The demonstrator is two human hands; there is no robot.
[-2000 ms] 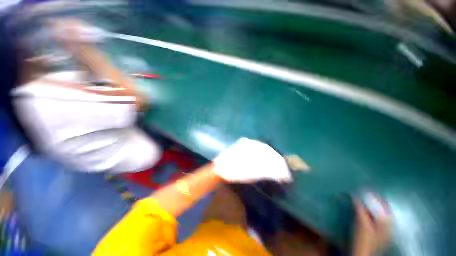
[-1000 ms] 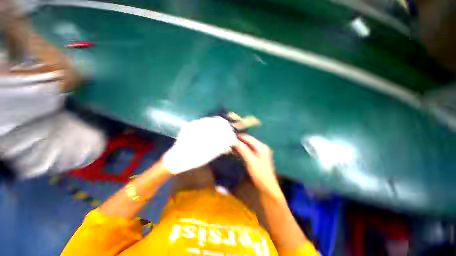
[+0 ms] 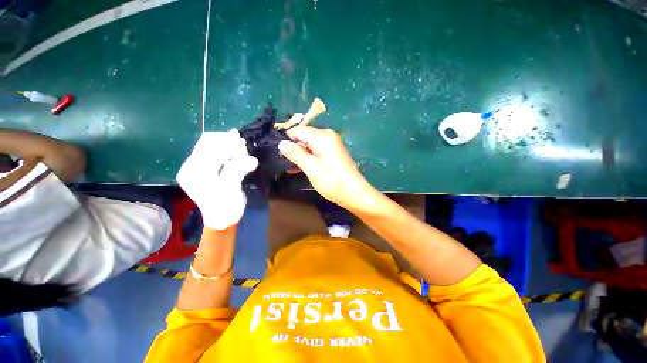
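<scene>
A black shaggy piece (image 3: 268,145) is held between both hands above the front edge of the green bench. A thin tan part (image 3: 313,111) sticks out of its upper right side. My left hand (image 3: 218,176), in a white glove, grips the piece's left side. My right hand (image 3: 317,159), bare, pinches its right side near the tan part. The fingers partly hide the piece. A white glue bottle with a blue tip (image 3: 462,128) lies on the bench to the right, beside dried glue marks.
A neighbour in a white shirt (image 3: 78,230) sits close on the left. A red-capped bottle (image 3: 62,104) lies on the bench there. A blue tote (image 3: 509,241) with black pieces is below the bench edge at right. Red stools (image 3: 573,248) show on both sides.
The view has swung round and the bench edge is now level. My right hand, apart from the left two seconds ago, came to the piece and stays on it. The glue bottle is now clearly visible.
</scene>
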